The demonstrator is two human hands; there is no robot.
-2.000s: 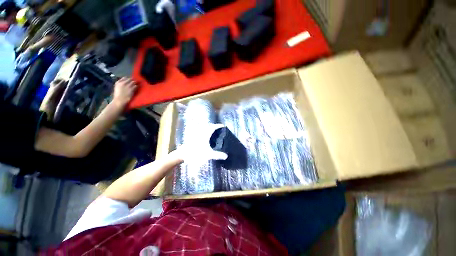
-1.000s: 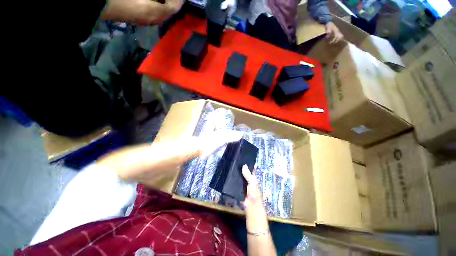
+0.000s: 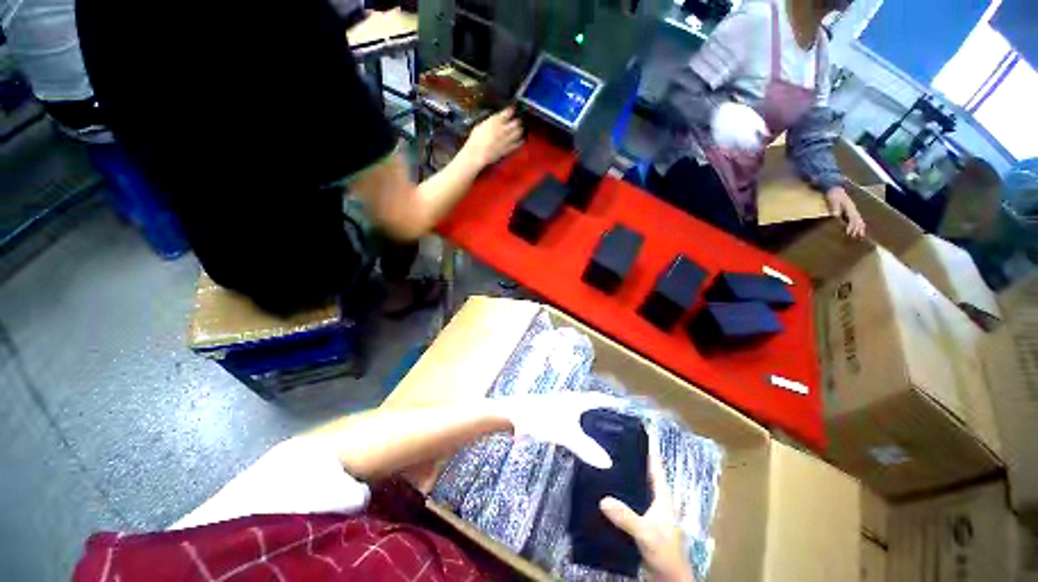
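A long matt black piece [image 3: 611,500] lies over the open carton [image 3: 746,455], above the silvery bubble-wrapped bundles [image 3: 501,466]. My left hand [image 3: 569,429], in a white glove, is on its upper end. My right hand [image 3: 657,525], bare, holds its lower right side, with the thumb across its face. Whether it is one piece or a stack cannot be told. Several black blocks [image 3: 615,258] stand in a row on the red table [image 3: 512,256], two of them close together at the right.
A co-worker in black [image 3: 228,136] is at the left, a hand near a lit screen [image 3: 560,91]. Another person [image 3: 785,91] stands behind the table by an open carton. Printed cartons [image 3: 888,352] stand at the right. A stool [image 3: 268,330] stands left. White strips [image 3: 789,385] lie on the table.
The view has swung, showing more floor and the co-workers. The black piece, tilted and fanned apart before, now shows one flat face; both hands remain on it.
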